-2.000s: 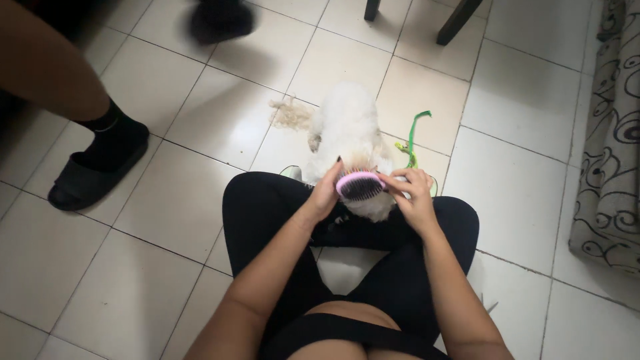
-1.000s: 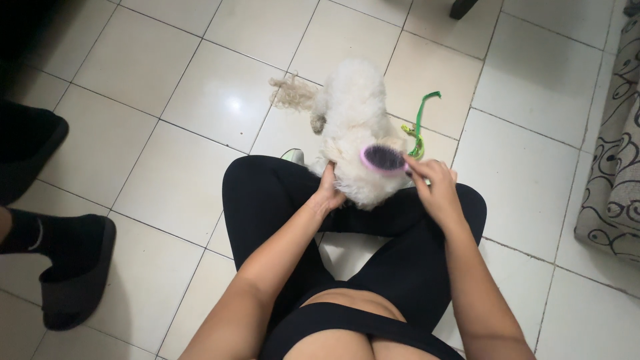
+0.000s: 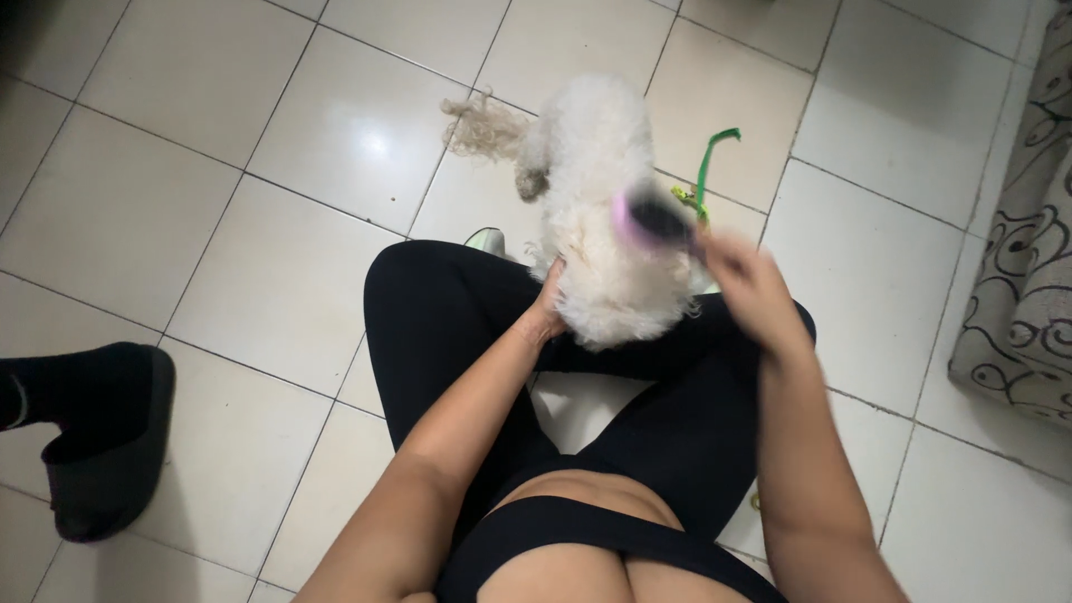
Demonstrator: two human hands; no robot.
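Observation:
A curly-haired white dog [image 3: 595, 134] stands or sits between my crossed legs, its near end at my shins. My left hand [image 3: 553, 297] rests against the dog's left side in the view, its fingers partly hidden in the fur, so its grip cannot be told. In my right hand [image 3: 741, 280] is a pink hairbrush with dark bristles [image 3: 657, 216], blurred by motion, over the right side of the dog's back. The bristle side shows toward the camera.
A clump of loose fur [image 3: 486, 126] lies left of the dog. A green strap [image 3: 705, 172] lies on the tiles at right. Another person's foot in a black slide sandal [image 3: 117, 469] is at lower left. Patterned upholstery [image 3: 1030, 293] borders the right side.
My left hand has gone from beside the brush to the dog's side. The brush has moved away from the middle of the dog, to the right. The other person's feet have shifted.

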